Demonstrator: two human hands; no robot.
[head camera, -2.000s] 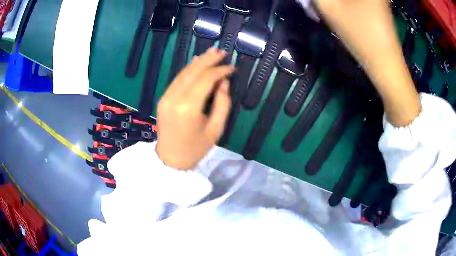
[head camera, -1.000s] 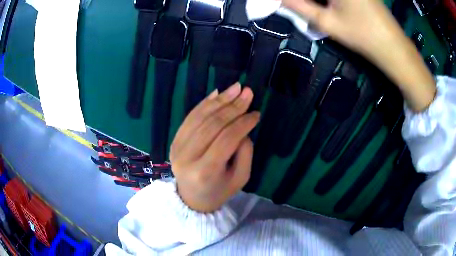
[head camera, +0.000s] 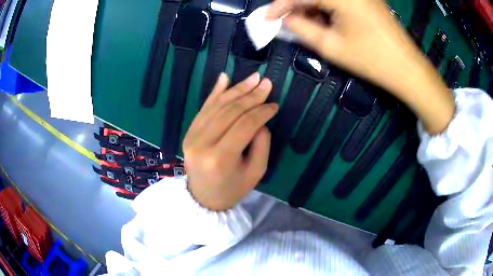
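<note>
My right hand (head camera: 335, 32) pinches a white crumpled cloth (head camera: 263, 26) over the face of a smartwatch (head camera: 247, 47) in the row; the cloth hides part of that face. My left hand (head camera: 230, 143) is bare, with its fingers spread a little, at the strap just below that watch. Its fingertips are near the strap; I cannot tell if they press on it. Other black smartwatches lie beside it, one to the left (head camera: 189, 28) and others to the right (head camera: 357, 98), with long black straps pointing towards me.
The green bench mat (head camera: 121, 81) bears a long white paper strip (head camera: 71, 59) at the left. Below the bench edge are stacked black watches on red (head camera: 130, 156). Red bins (head camera: 26, 223) and a blue bin stand on the grey floor at lower left.
My right hand with the cloth has come from the upper right towards the left, onto a watch face. My left hand stays low over the straps. The view has shifted slightly.
</note>
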